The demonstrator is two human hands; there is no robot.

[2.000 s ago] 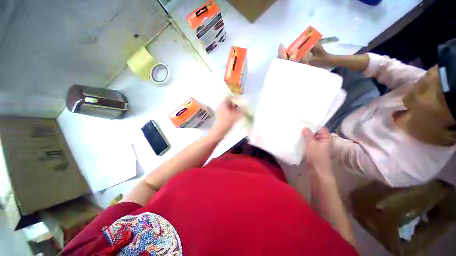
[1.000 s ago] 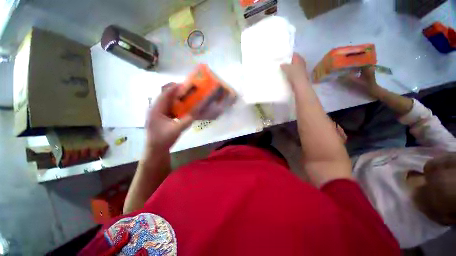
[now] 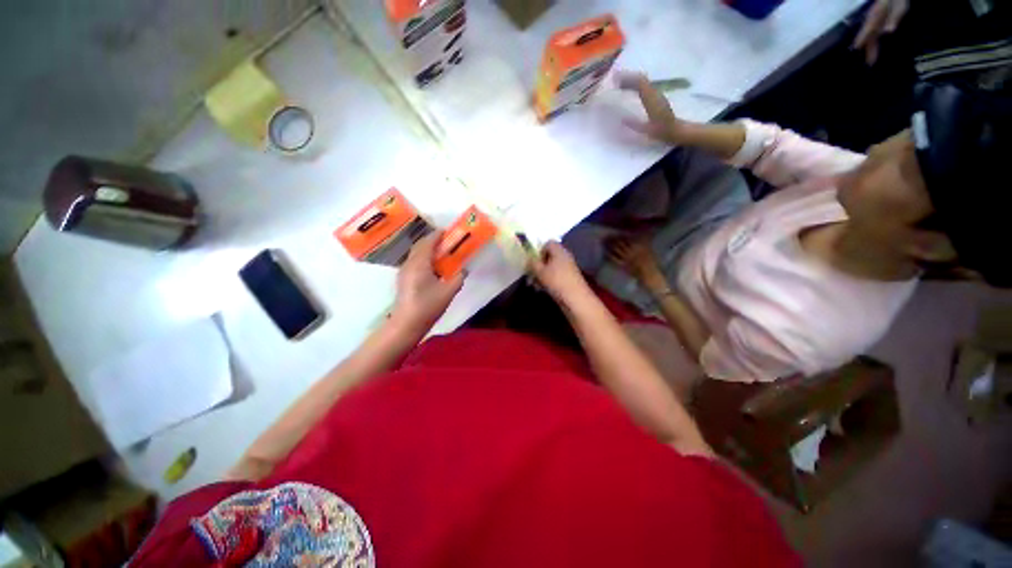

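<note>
My left hand (image 3: 422, 282) holds an orange-topped retail box (image 3: 465, 242) near the table's front edge. My right hand (image 3: 552, 266) is just right of it, fingers pinched on a small thin dark tool (image 3: 524, 241), mostly hidden, perhaps tweezers or a knife. A second retail box (image 3: 383, 225) lies on the table just left of the held one. A strip with tiny dots (image 3: 508, 237) lies between my hands and partly shows.
A smartphone (image 3: 280, 294), paper sheets (image 3: 167, 377), steel thermos (image 3: 122, 202), tape roll (image 3: 291, 129) and yellow pad (image 3: 244, 102) lie left. Retail boxes stand at the back (image 3: 431, 39) and by the coworker (image 3: 578, 64), who sits right. An open brown carton (image 3: 799, 427) is on the floor.
The white paper stack has left my hands. My left hand has brought a retail box towards the front edge, and my right hand now pinches the thin tool. The coworker's box stands on the table.
</note>
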